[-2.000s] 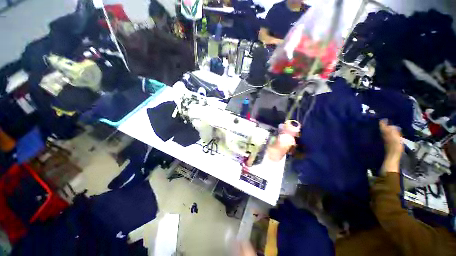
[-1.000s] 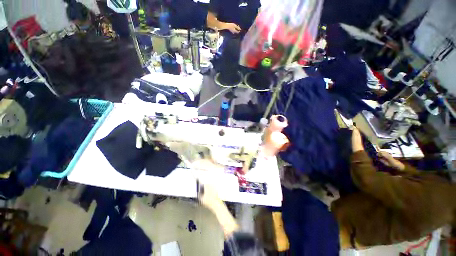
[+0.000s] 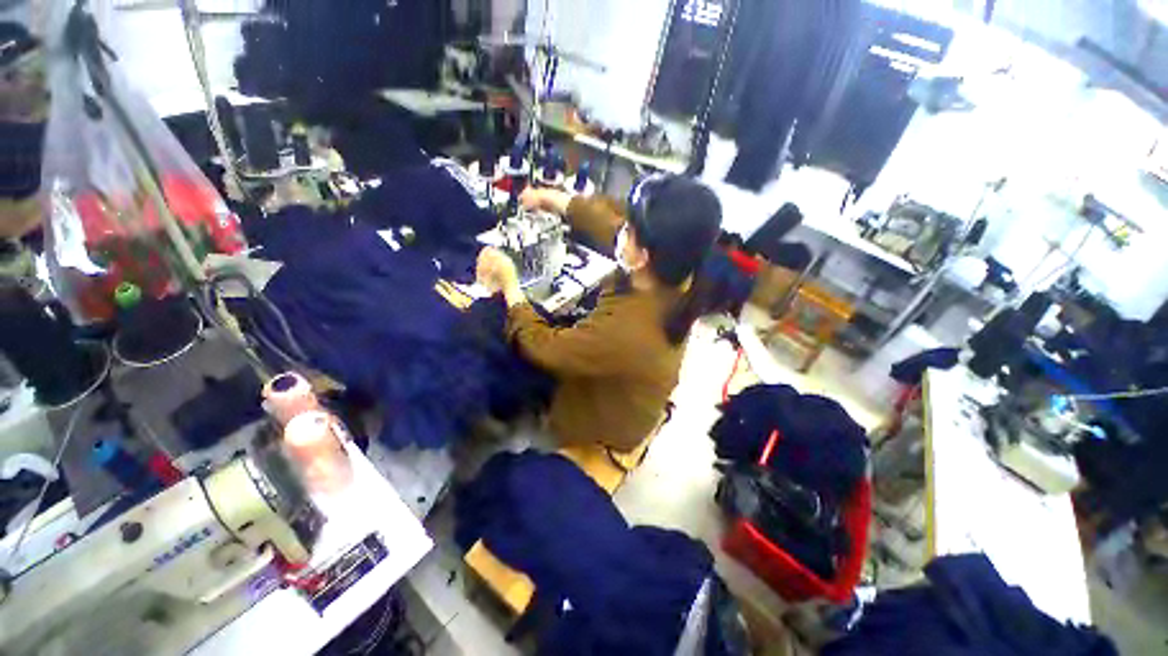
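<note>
Neither of my hands is in the picture. Nearest at the lower left is a long white flat-bed sewing machine (image 3: 167, 551), cut off by the left edge, on a white sewing table (image 3: 392, 493). Pinkish thread cones (image 3: 315, 451) stand at its right end. Navy garment pieces (image 3: 372, 320) form a large heap beyond the table. Another navy pile (image 3: 589, 551) lies at the bottom centre, partly on a wooden stool or bench (image 3: 497, 577).
A person in brown (image 3: 615, 359) sits at another machine (image 3: 541, 256) beyond the heap. A red crate (image 3: 856, 549) of dark pieces stands on the floor. A white table (image 3: 993, 513) is at right. A clear bag with red contents (image 3: 141, 231) hangs at left.
The view has swung to the right, so the flat-bed machine now sits at the lower left. The hand seen over its table a second ago is out of the picture. The person's head is now visible.
</note>
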